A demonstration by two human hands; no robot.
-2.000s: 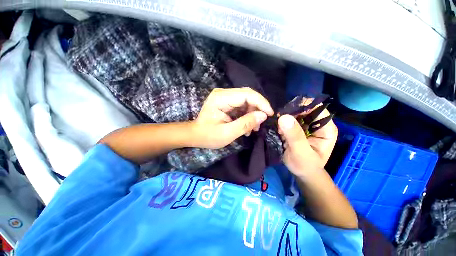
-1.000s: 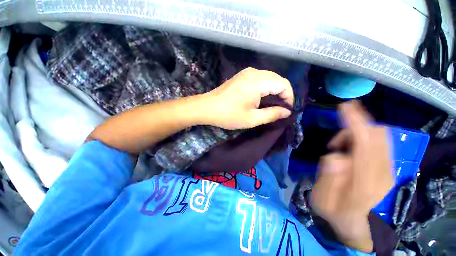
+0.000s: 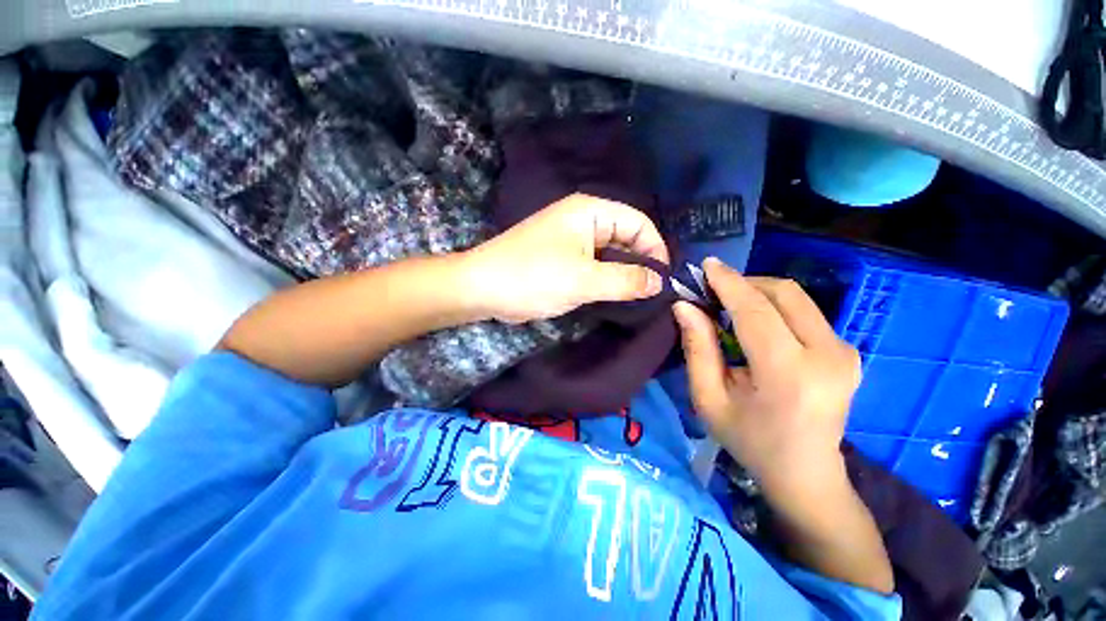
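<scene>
The dark maroon cloth [image 3: 570, 376] lies over my lap, with the grey and white plaid fabric [image 3: 376, 182] beside it at the left. My left hand [image 3: 564, 267] pinches the maroon cloth's edge between thumb and fingers. My right hand [image 3: 776, 364] holds small yellow-handled snips [image 3: 731, 345], mostly hidden in the palm. Their pale metal tips show between thumb and forefinger, at the cloth edge beside my left fingertips.
The grey table edge with a printed ruler [image 3: 776, 73] curves across the top. A blue plastic crate [image 3: 958, 364] stands at the right, below a light blue round object [image 3: 867, 167]. Pale grey garments [image 3: 146, 255] heap at the left. Black shears' handles [image 3: 1073, 103] show at top right.
One second ago my right hand was blurred, apart from the cloth and lower right. It has come back up-left to the cloth edge, with tool tips showing. My left hand still pinches the cloth.
</scene>
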